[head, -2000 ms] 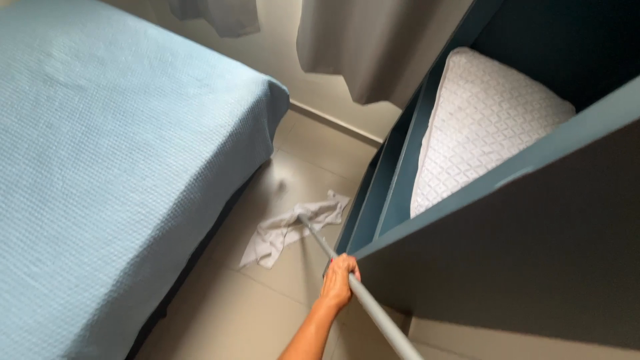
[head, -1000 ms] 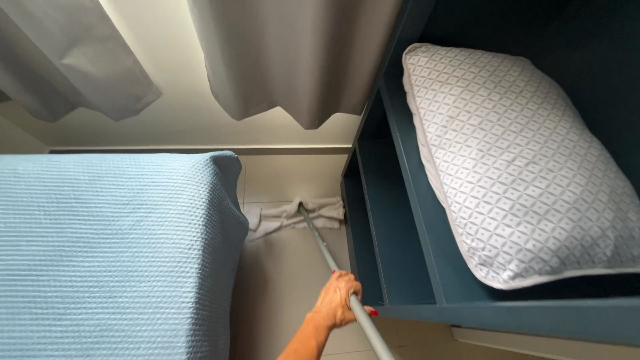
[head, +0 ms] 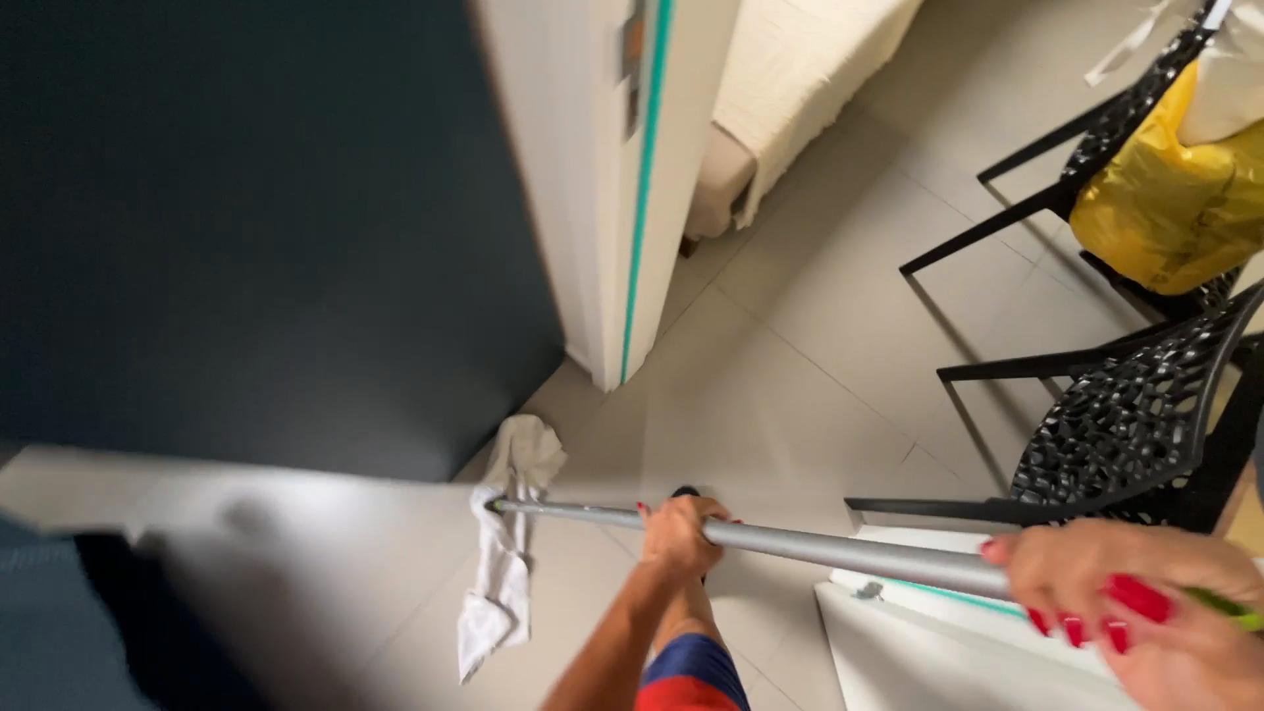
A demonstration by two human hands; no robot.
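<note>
A long grey pole (head: pixel 849 555) runs across the lower half of the view. Near its middle, my left hand (head: pixel 681 538) is closed around it. My right hand (head: pixel 1126 592), with red nails, grips the thick end close to the camera at the right; a bit of green shows by its palm. At the pole's far end lies a crumpled white cloth (head: pixel 504 573) on the tiled floor, beside the lower corner of a dark panel. Whatever head the pole has is hidden by the cloth.
The dark panel (head: pixel 267 227) stands at left, against a white door frame (head: pixel 592 197). Beyond are a covered bed (head: pixel 810 69) and black openwork chairs (head: pixel 1116 434), one holding a yellow bag (head: pixel 1175 197). A white door (head: pixel 918 642) is at lower right. My leg (head: pixel 686 622) is below the pole.
The view has swung from the blue-covered bed and the shelf with a pillow to the doorway. The cloth has moved from beside that bed to near the door frame. My other hand has come into view.
</note>
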